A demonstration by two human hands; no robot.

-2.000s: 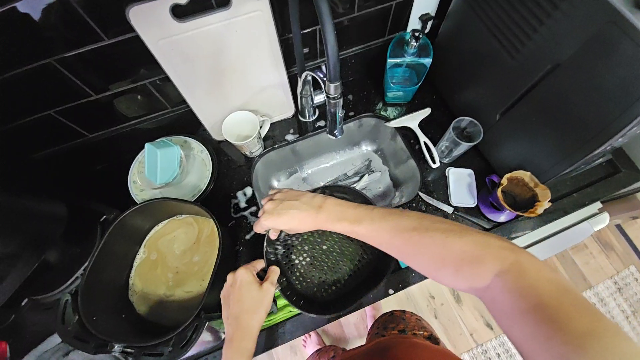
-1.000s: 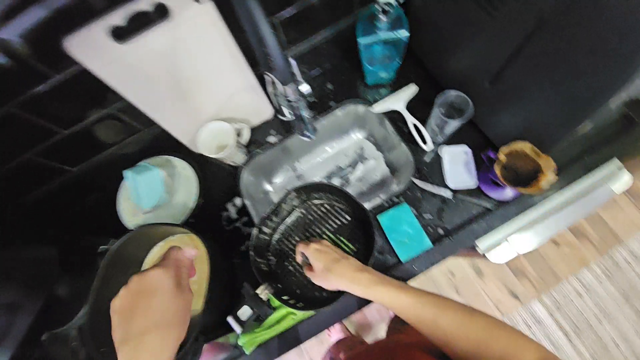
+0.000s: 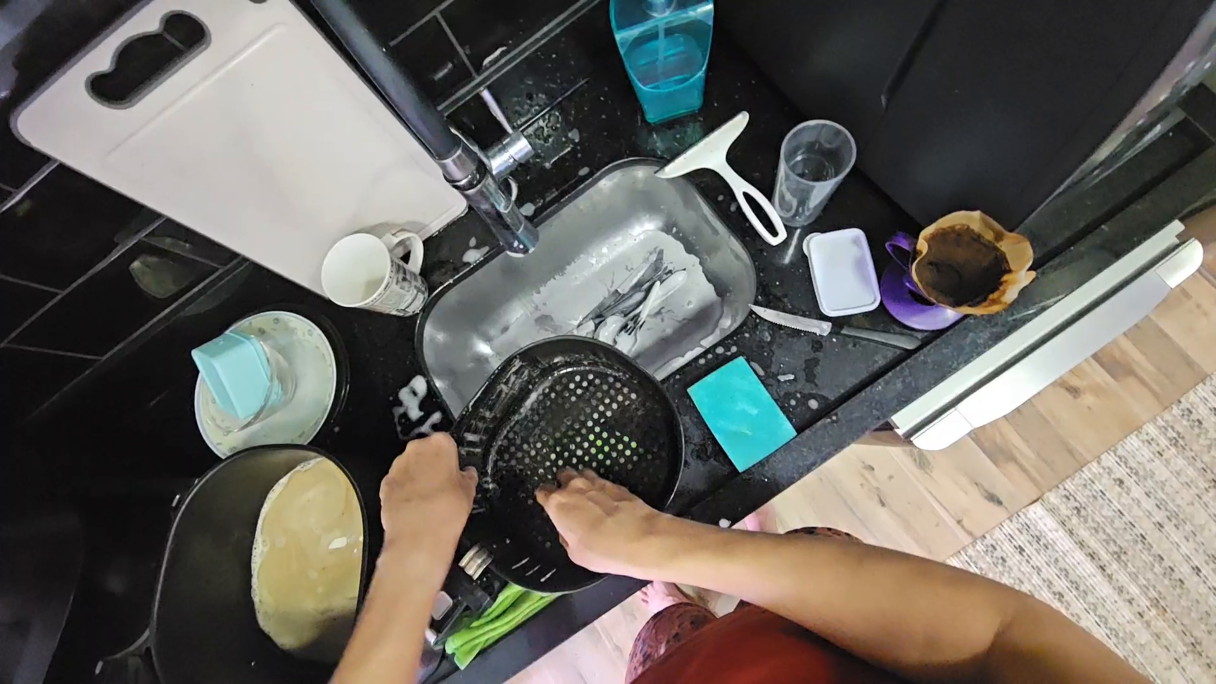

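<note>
A round black perforated air fryer basket plate rests tilted over the near edge of the steel sink. My left hand is closed on the plate's left rim. Inside it, my right hand presses on the perforated base with bent fingers; whether it holds something small is hidden. Left of my left hand, a black pot-like basket holds cloudy tan liquid. Cutlery lies in the suds of the sink. A turquoise cloth or sponge sheet lies right of the plate.
Around the sink are a faucet, white cutting board, mug, soap bottle, squeegee, clear cup, white container, serrated knife and purple coffee dripper. A plate and green gloves sit leftward.
My left hand has moved from over the pot of liquid to the perforated plate's rim. My right hand remains inside the plate. Two seconds ago both hands were at its rim.
</note>
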